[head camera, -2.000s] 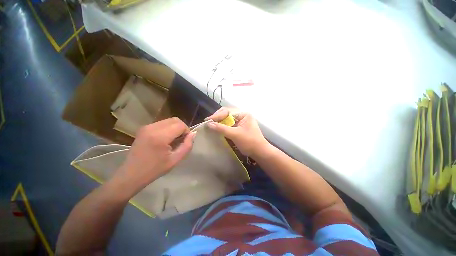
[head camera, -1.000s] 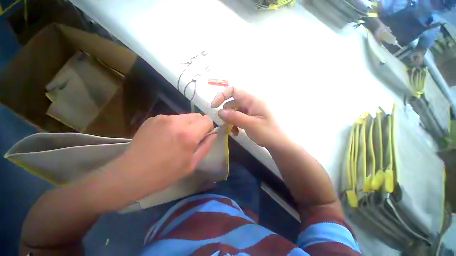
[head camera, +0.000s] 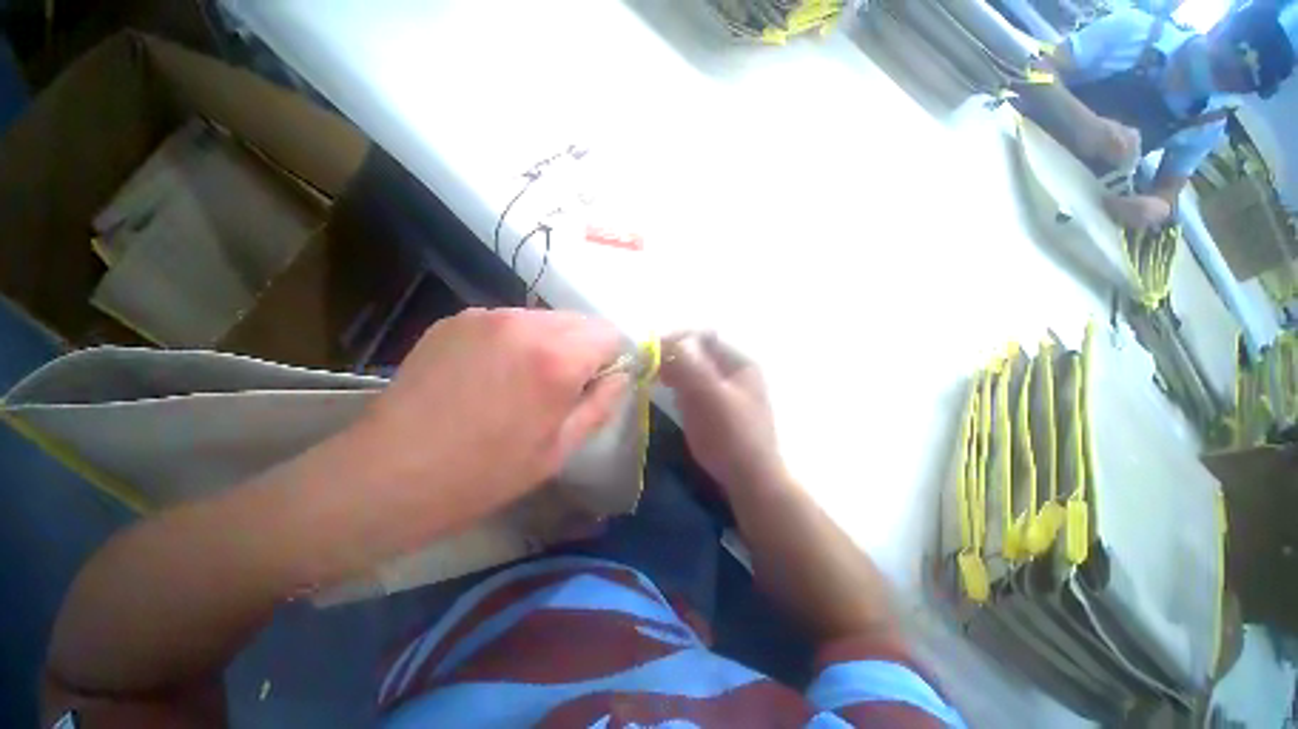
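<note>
A beige fabric cover (head camera: 256, 442) with yellow edging hangs over the lap and past the table edge, its mouth open at the left. My left hand (head camera: 498, 392) pinches its upper corner. A yellow end tab (head camera: 649, 359) shows at that corner, between my hands. My right hand (head camera: 723, 406) is at the right side of the tab, blurred, fingers bent; whether it grips the tab is unclear. Any small fastening is hidden by the fingers.
An open cardboard box (head camera: 335, 143) with beige pieces stands at the left. Black cords (head camera: 524, 228) and a red tool (head camera: 615, 238) lie near the white table's edge. Stacked covers (head camera: 1139, 499) with yellow ends stand at the right. Another person (head camera: 1160, 86) works at upper right.
The view has turned toward the right, showing more stacks and another person. My right hand, raised off the tab with fingers apart a second ago, has come down beside it. My left hand keeps its pinch.
</note>
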